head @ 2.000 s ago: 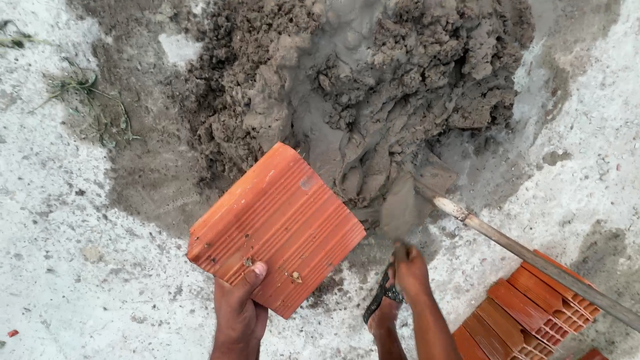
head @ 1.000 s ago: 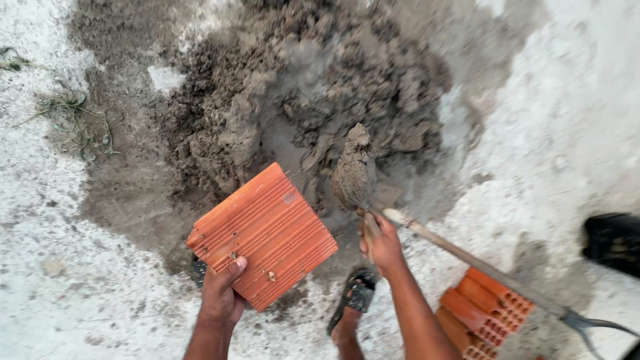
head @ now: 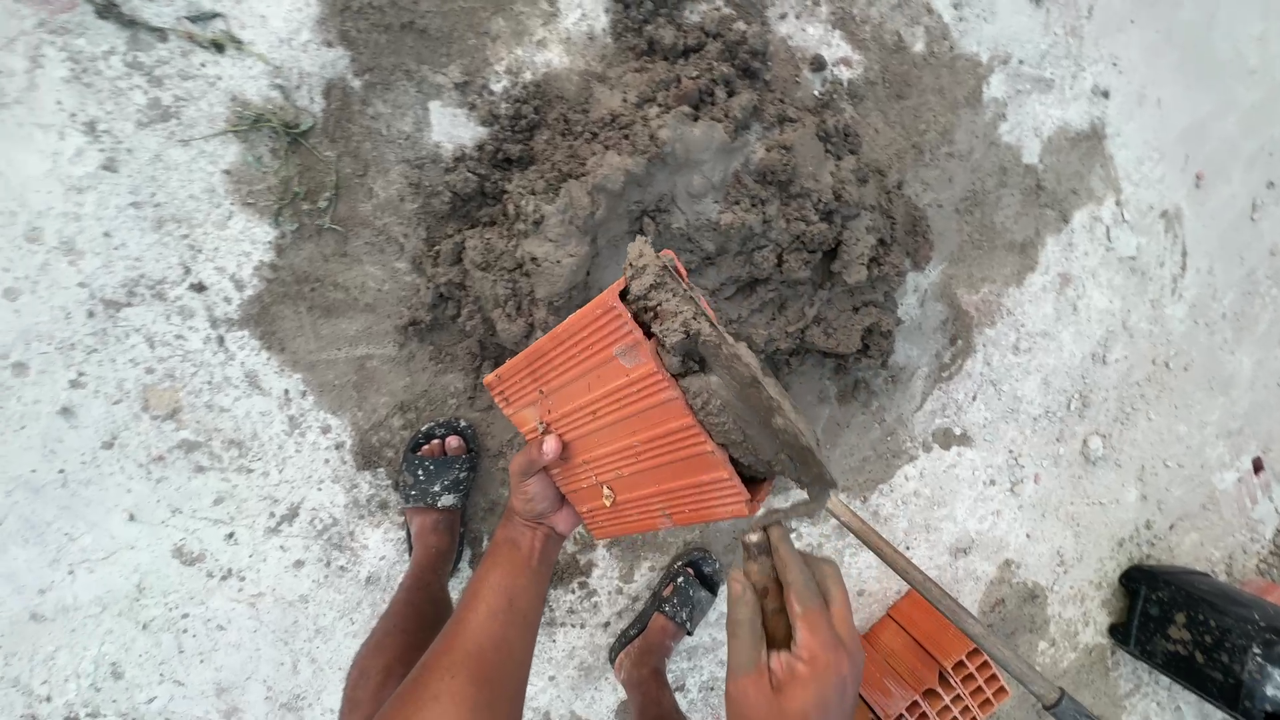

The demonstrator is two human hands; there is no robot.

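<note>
My left hand (head: 540,490) grips the lower left edge of an orange hollow clay brick (head: 620,420), its thumb on the ribbed face. By its wooden handle, my right hand (head: 795,615) holds a mason's trowel (head: 765,410). The trowel's blade is tilted along the brick's right end, with grey mortar (head: 700,390) between blade and brick. Behind them a heap of wet mortar (head: 680,190) lies on the ground.
A long-handled tool (head: 930,590) slants from the heap to the lower right. Beside its handle are stacked hollow bricks (head: 925,660). A black container (head: 1195,635) stands at the far right. My sandaled feet are below the heap, and a weed (head: 290,150) lies upper left.
The mortar-loaded trowel has moved from the heap's near side to the brick's right end. The brick has tilted in my left hand, and both of my feet now show.
</note>
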